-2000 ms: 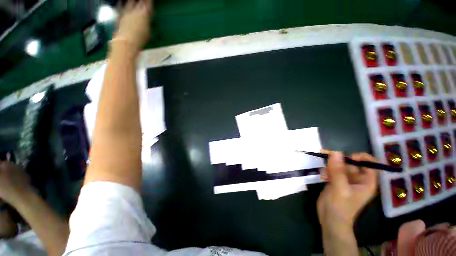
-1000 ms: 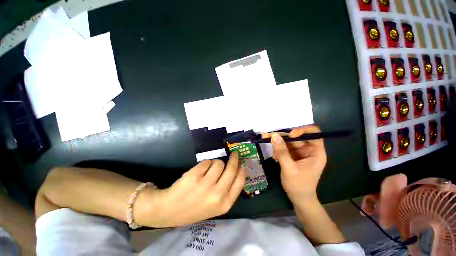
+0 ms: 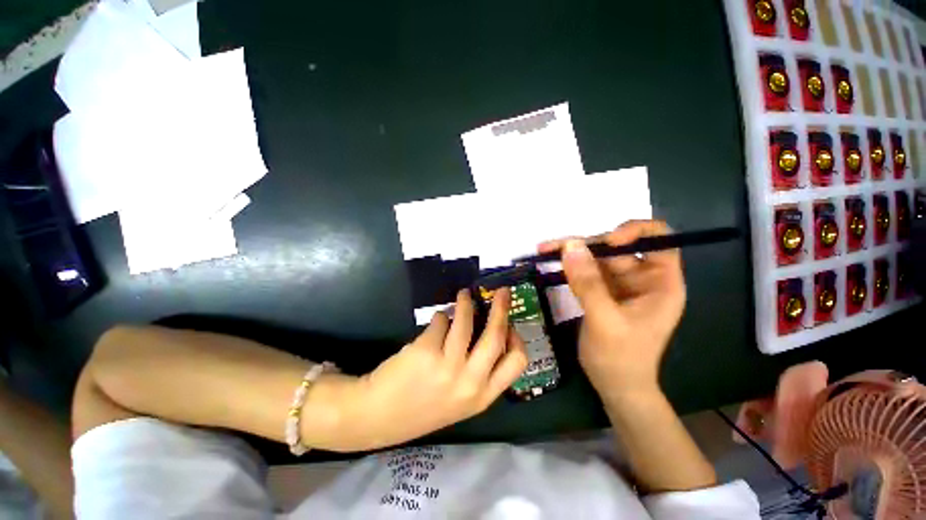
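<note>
The phone unit, a black shell with a green and silver board, lies on the dark bench mat at the lower centre. My left hand holds it from the left, fingertips on its upper end. My right hand grips the dark tweezers, whose tip points left at the top of the unit. The exact tip contact is too small to tell. White backing sheets lie in a cross shape just above the unit, with a grey patch on top and dark strips at the lower left.
A white tray with red-and-black blocks with gold centres stands at right, some slots tan. A pink fan is at lower right. A pile of white sheets and a dark glossy object lie at left.
My left hand came back from the belt to the bench, and the phone unit came into view under it. My right hand moved with the tweezers from the sheets to the unit's top.
</note>
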